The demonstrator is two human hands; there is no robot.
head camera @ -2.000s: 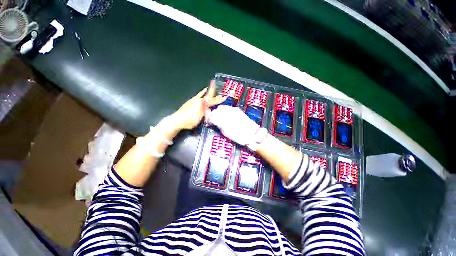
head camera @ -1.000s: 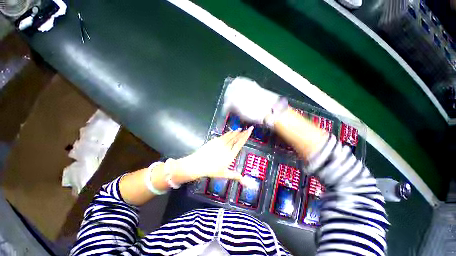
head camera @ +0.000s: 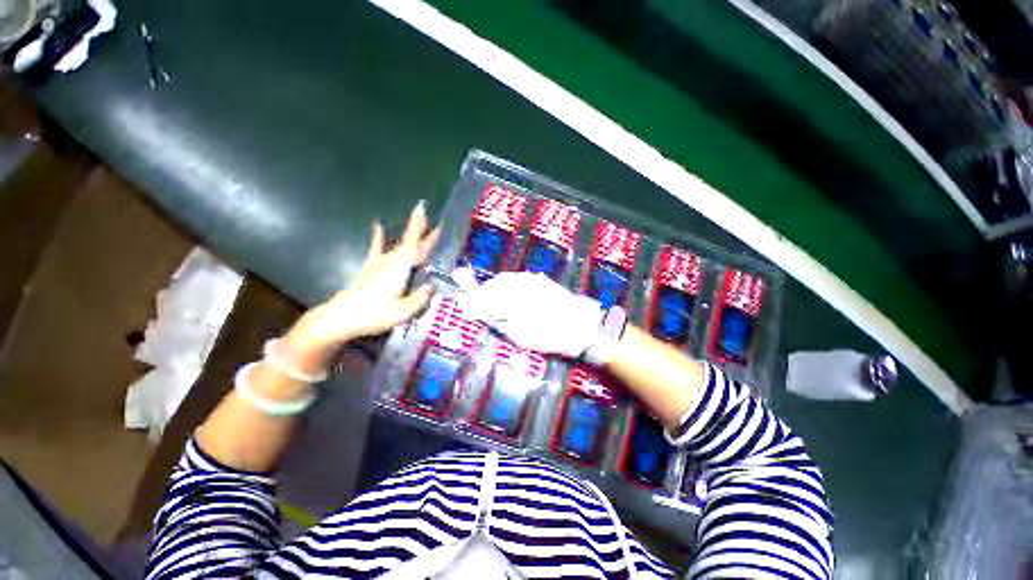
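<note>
A clear plastic tray [head camera: 634,222] holds red keypad phones with dark blue screens in two rows, such as one phone [head camera: 736,317] at its right end. My right hand [head camera: 527,312], in a white glove, lies over the middle of the tray near its left end. Its fingertips point left; whether it holds anything cannot be told. My left hand [head camera: 380,292] looks bare, with fingers spread, at the tray's left edge, and holds nothing.
A white bottle with a silvery top [head camera: 838,375] is right of the tray. A green belt with a white rail [head camera: 566,108] runs behind. Tweezers [head camera: 152,57] lie far left. A brown box [head camera: 85,340] with a white bag [head camera: 187,334] is lower left. Clear plastic [head camera: 991,499] shows lower right.
My left hand has moved left off the phones, its fingers now spread. My right hand has come down from the tray's upper left corner towards the gap between the rows. The view has shifted.
</note>
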